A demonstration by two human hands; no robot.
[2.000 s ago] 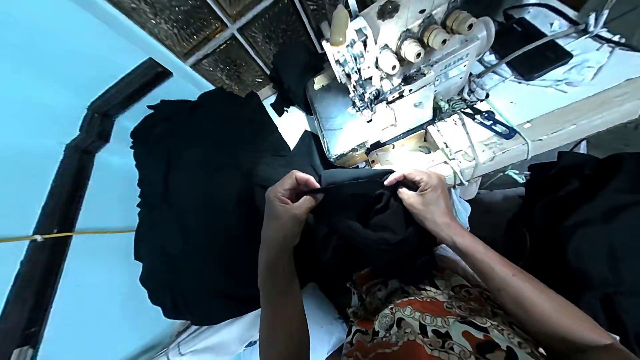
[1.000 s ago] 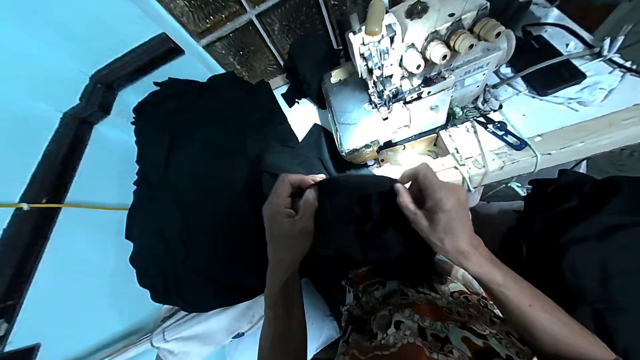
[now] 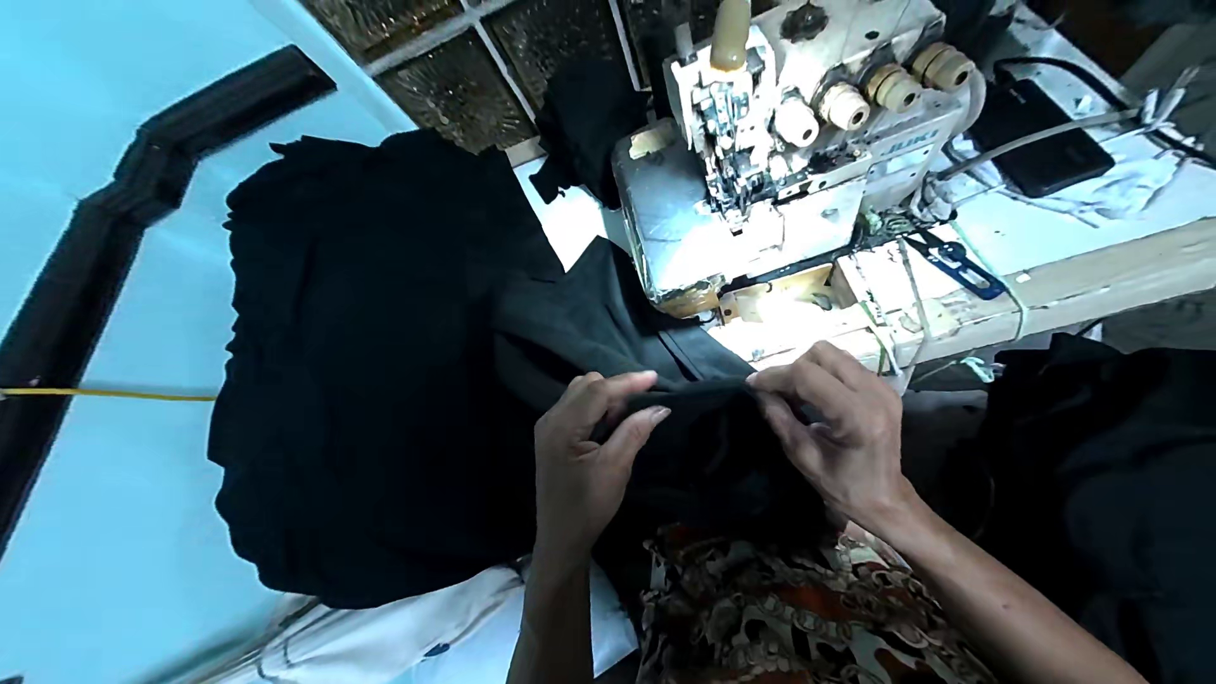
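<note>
A piece of black fabric (image 3: pixel 722 446) hangs in front of my body, with a folded upper edge running between my two hands. My right hand (image 3: pixel 836 427) pinches that edge at its right end. My left hand (image 3: pixel 594 446) is at the left end, thumb and forefinger apart, the fabric edge just beside the fingertips. Dark grey fabric (image 3: pixel 589 313) lies loosely beyond the left hand. The overlock sewing machine (image 3: pixel 788 123) stands lit just past both hands, its metal plate (image 3: pixel 674 228) close to the cloth.
A large stack of black fabric (image 3: pixel 370 370) lies on the left. Blue thread snips (image 3: pixel 959 264) and a black phone (image 3: pixel 1035 138) rest on the table at the right. More dark cloth (image 3: pixel 1121 475) is at the lower right. A window grille (image 3: pixel 465 66) stands behind.
My left thumb and forefinger, closed on the cloth edge before, have come apart. The right hand still pinches the fabric.
</note>
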